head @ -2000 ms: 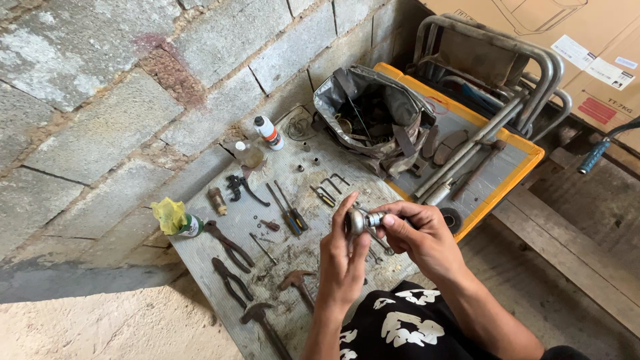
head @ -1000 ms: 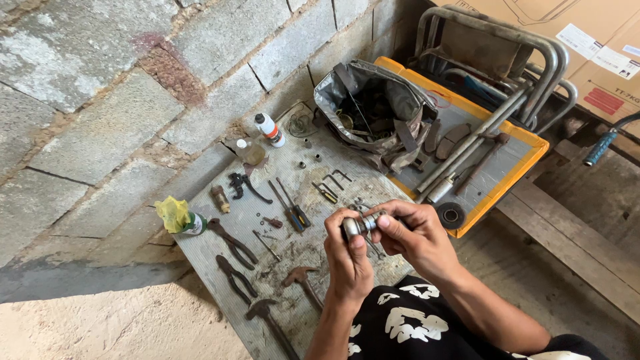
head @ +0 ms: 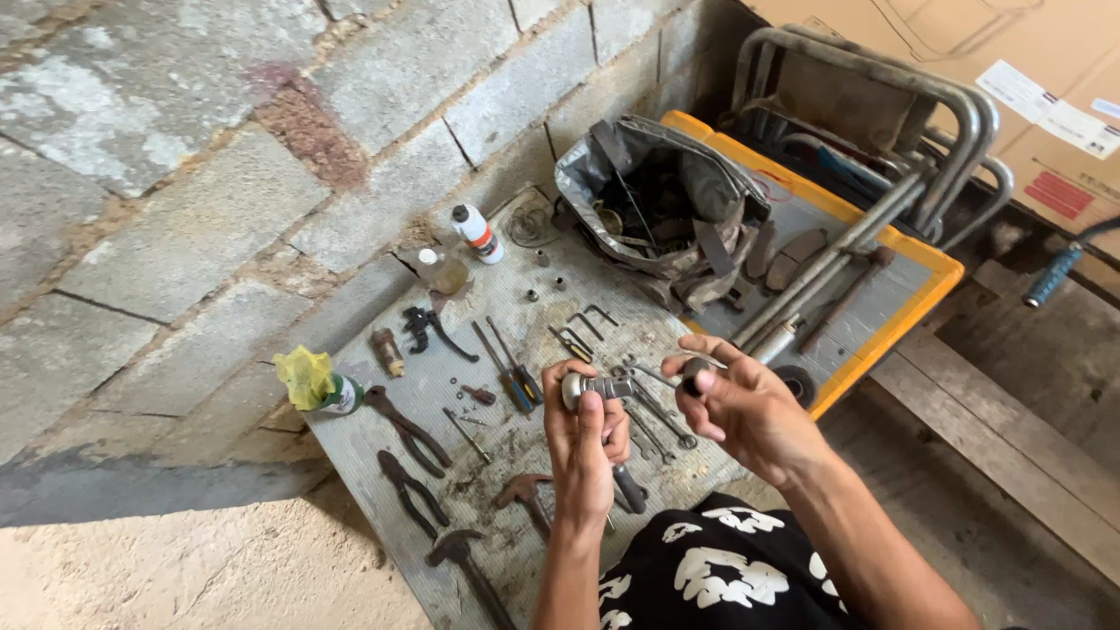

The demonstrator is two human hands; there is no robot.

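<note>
My left hand (head: 588,437) grips a metal ratchet wrench (head: 577,392) by its round head, and its dark handle end shows below the hand. A shiny cylindrical fitting projects from the head toward the right. Between the thumb and fingers of my right hand (head: 744,407) is a dark socket (head: 696,374), apart from the ratchet. Combination wrenches (head: 661,411) lie on the table beneath and between my hands. Hex keys (head: 599,322) and two screwdrivers (head: 512,372) rest just beyond my left hand. Small sockets (head: 532,296) stand farther back.
Pliers (head: 409,429), a claw hammer (head: 525,494) and another hammer (head: 472,569) lie on the table's left and near parts. Bottles (head: 479,236) stand by the block wall. A tool bag (head: 665,219) sits at the back, beside folded metal tubing (head: 866,219) on an orange-edged panel (head: 919,324).
My hands have moved apart. Both were together on the ratchet and its fitting; now my right hand holds the dark socket off to the right, while my left keeps the ratchet.
</note>
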